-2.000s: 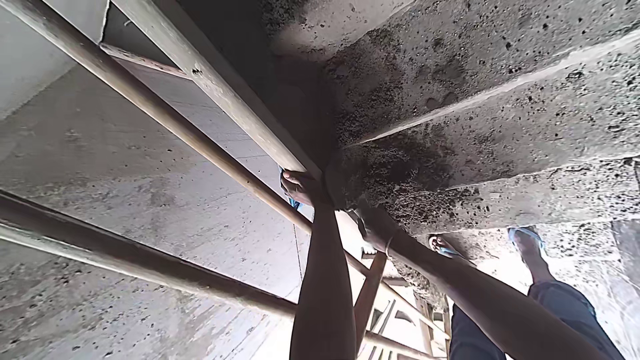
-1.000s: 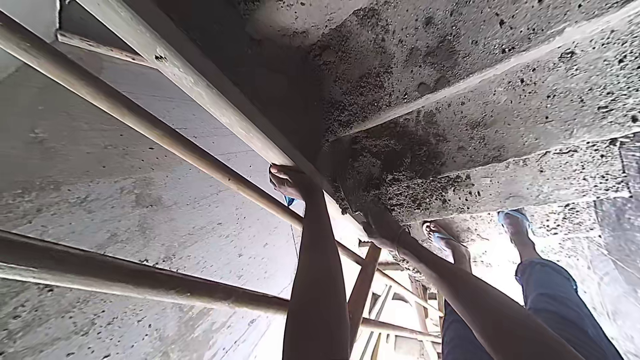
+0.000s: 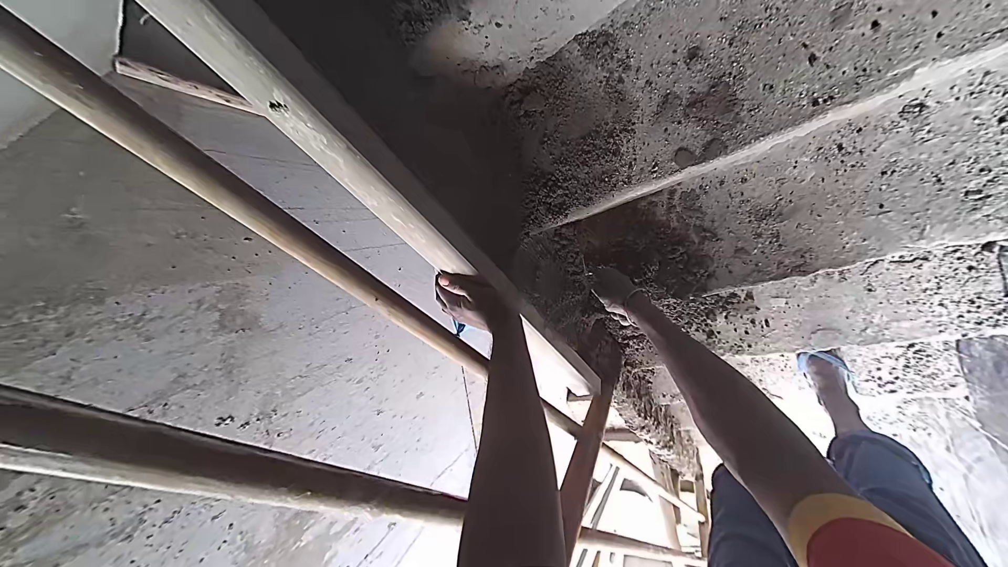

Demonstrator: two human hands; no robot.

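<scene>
My left hand (image 3: 466,301) is curled over the edge of a long pale wooden board (image 3: 354,173) that slopes along the side of concrete steps. A small blue thing (image 3: 458,326) shows just under this hand; what it is cannot be made out. My right hand (image 3: 614,295), with a band at the wrist, reaches to the dark, rough patch (image 3: 650,244) on the steps, right of the board. Its fingers are in shadow, and whether they hold anything is unclear. Between my forearms rises a dark, narrow shape (image 3: 583,465), either another arm or a piece of wood.
Round wooden poles (image 3: 260,213) cross the left side, over a pitted grey surface (image 3: 236,331). Rough concrete steps (image 3: 827,189) fill the right. A foot in a blue sandal (image 3: 827,370) stands on a lower step. More timber poles (image 3: 622,543) show at the bottom.
My right hand has moved from near the board's lower end up to the dark patch on the steps. The left hand stays at the board. One sandalled foot seen before is now out of sight.
</scene>
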